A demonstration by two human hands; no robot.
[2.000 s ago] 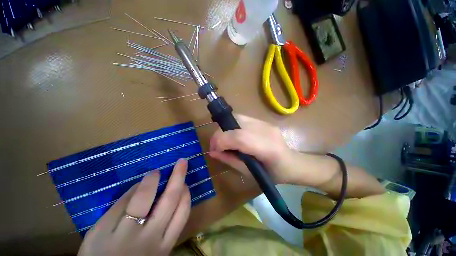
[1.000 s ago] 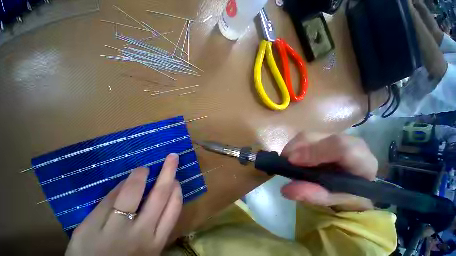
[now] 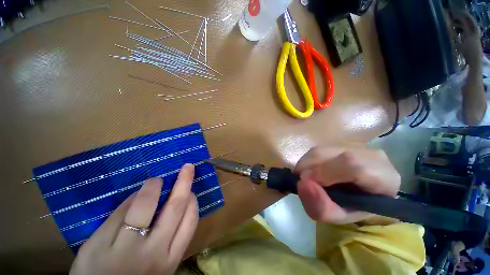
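Note:
A blue solar cell (image 3: 118, 156) with pale stripes lies flat on the brown table. Thin ribbon ends stick out past its left and right edges. My left hand (image 3: 145, 231), bare with a ring, lies on the cell's lower part, fingertips near the middle stripe, fingers slightly apart. My right hand (image 3: 349, 182) is closed around the black handle of the soldering iron (image 3: 279, 178). The iron points left, its tip at the cell's right edge, beside the middle stripe's end. Whether the tip touches the cell is hard to tell.
A loose pile of tabbing ribbon (image 3: 161, 59) lies beyond the cell. Scissors (image 3: 294, 75), a flux bottle (image 3: 258, 20), a sponge tray (image 3: 344, 40) and a dark box (image 3: 413, 48) stand at the far right. Part of another cell stack (image 3: 21, 8) shows top left. Another person's arm (image 3: 473, 80) shows far right.
My right hand has swung the iron from pointing away over the ribbon pile to pointing left, then brought its tip to the cell's right edge. My left hand stays on the cell.

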